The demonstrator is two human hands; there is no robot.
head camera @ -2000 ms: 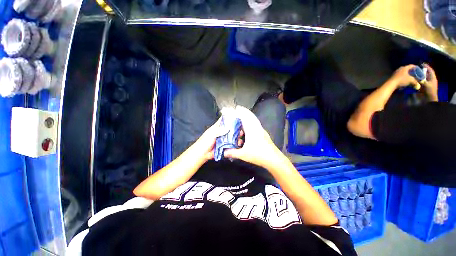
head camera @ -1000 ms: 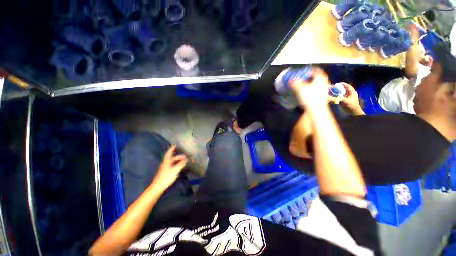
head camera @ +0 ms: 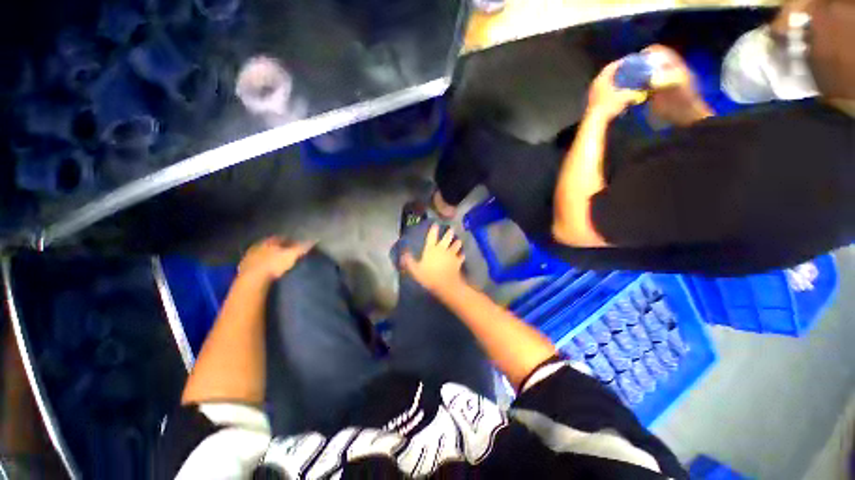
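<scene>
My left hand (head camera: 273,258) is at my left knee, slightly blurred, with no part visible in it. My right hand (head camera: 436,258) rests over my right knee, fingers spread and empty. Nearest in front, the large black upper tray (head camera: 253,141) with a curved silvery edge holds loose blue tube-shaped parts (head camera: 155,61) lying at its left. A whitish ring-shaped part (head camera: 263,86) stands near its front edge.
A black metal-edged bin (head camera: 89,347) is at left. A blue crate (head camera: 698,352) at right holds rows of parts (head camera: 637,342). A co-worker (head camera: 703,192) at right holds a blue part (head camera: 634,71). A blue stool (head camera: 502,248) stands by their legs.
Both hands worked on a blue part above my lap; my right hand then carried a part towards the bench at right. It is now back at my knee, empty. The view has shifted.
</scene>
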